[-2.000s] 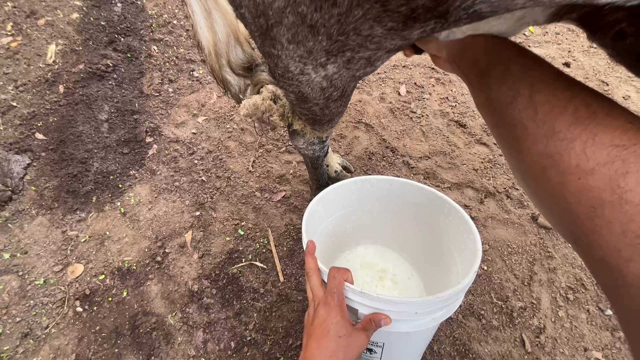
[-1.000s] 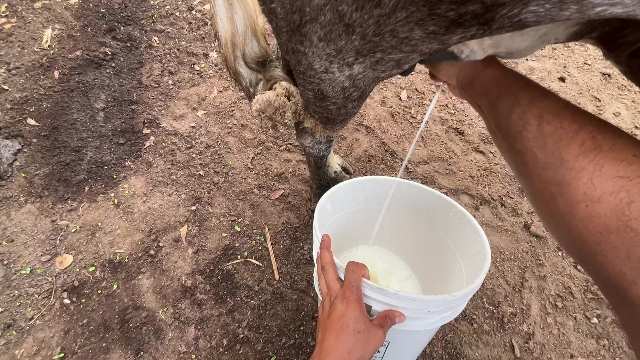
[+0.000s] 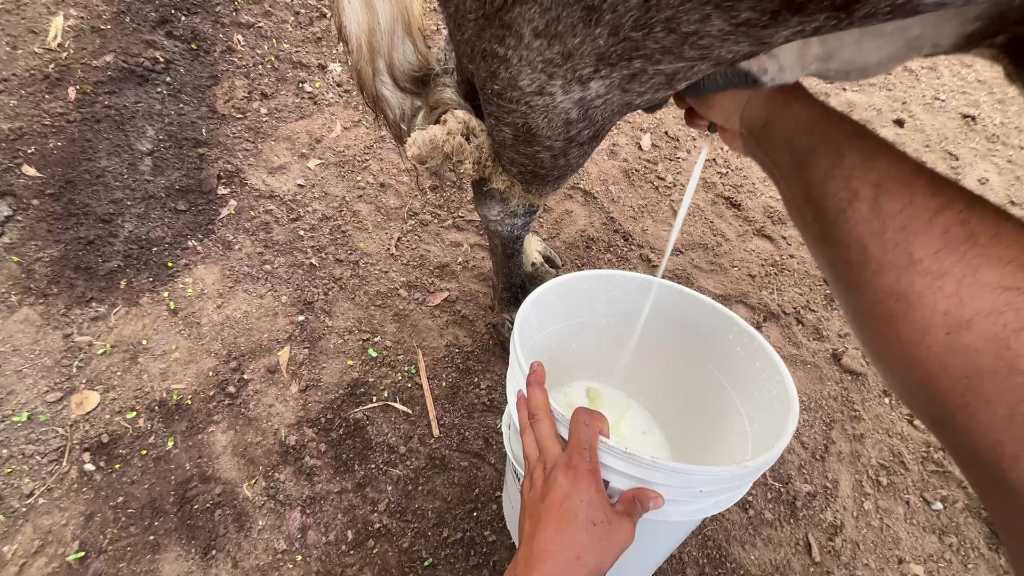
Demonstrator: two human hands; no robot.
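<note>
A white plastic bucket (image 3: 720,472) stands tilted on the ground at the lower centre right, with frothy milk (image 3: 624,418) in its bottom. My left hand (image 3: 564,488) grips the bucket's near left rim, one finger bent over the edge. Above and right, my right hand (image 3: 724,116) is closed around a teat under the belly of a cow with dark, speckled hair (image 3: 576,72). Most of its fingers are hidden by the wrist and the udder. From the teat tip (image 3: 712,128) a white stream of milk (image 3: 684,208) runs down into the bucket.
Just behind the bucket stands the cow's hind leg (image 3: 508,240) with its hoof (image 3: 540,256). The pale tail (image 3: 392,64) hangs beside it, ending in a matted clump (image 3: 452,144). Bare dirt ground carries a dry stalk (image 3: 427,392), leaves and small stones.
Two seconds ago no milk stream showed; one second ago and now a stream falls from my right hand into the bucket. My left hand has stayed on the rim.
</note>
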